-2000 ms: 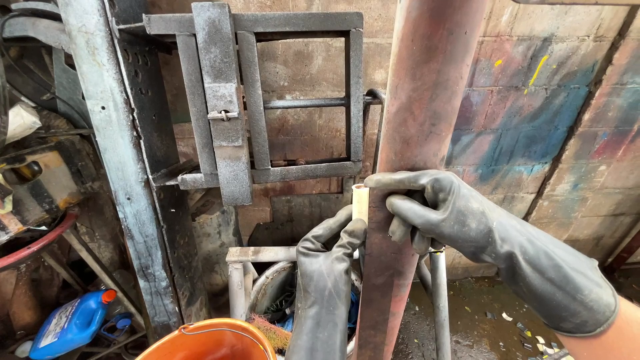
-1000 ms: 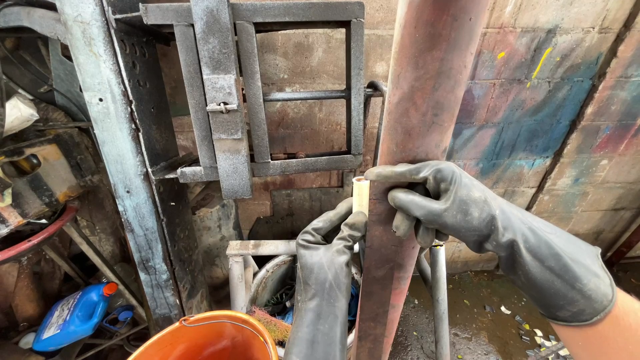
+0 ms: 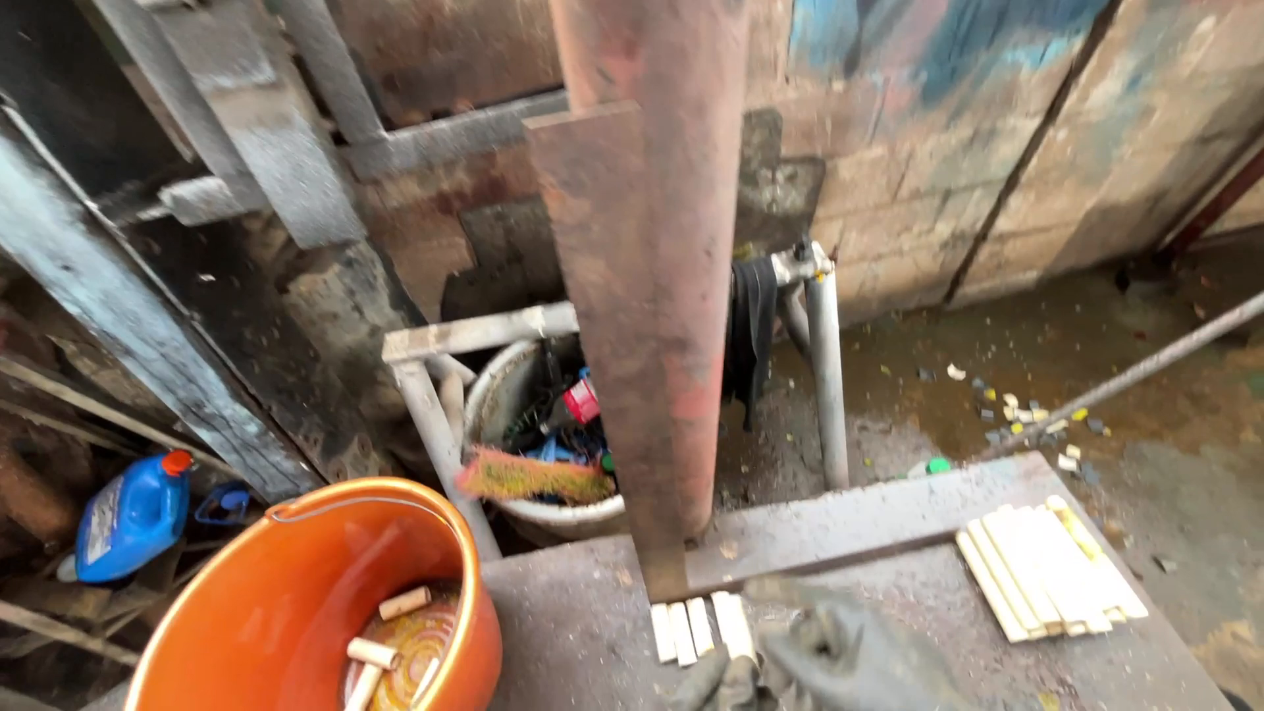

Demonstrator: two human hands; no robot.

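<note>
Black rubber gloves cover both hands, blurred and cut off at the bottom edge of the head view. My left hand point(image 3: 719, 681) is low beside a row of short cream-coloured tubular pieces point(image 3: 681, 633) on the metal work surface. My right hand point(image 3: 854, 647) lies just right of it, close to the rightmost piece of the row; whether either hand grips anything is unclear. Longer cream strips point(image 3: 1037, 573) lie stacked at the right. A few short pieces point(image 3: 373, 653) rest inside an orange bucket point(image 3: 484, 612). An upright reddish pipe point(image 3: 706, 296) with a flat metal plate point(image 3: 612, 276) stands before me.
Behind the pipe, a pale bucket point(image 3: 476, 415) holds mixed items, with a worn brush or scourer point(image 3: 533, 476) at its rim. A metal frame point(image 3: 829, 365) surrounds it. A blue jug point(image 3: 133, 518) sits at left. Scraps point(image 3: 1027, 415) litter the wet floor by the block wall.
Both hands have moved down from the plate's edge, where the left held a cream tubular piece and the right touched its top. The view has tilted down strongly.
</note>
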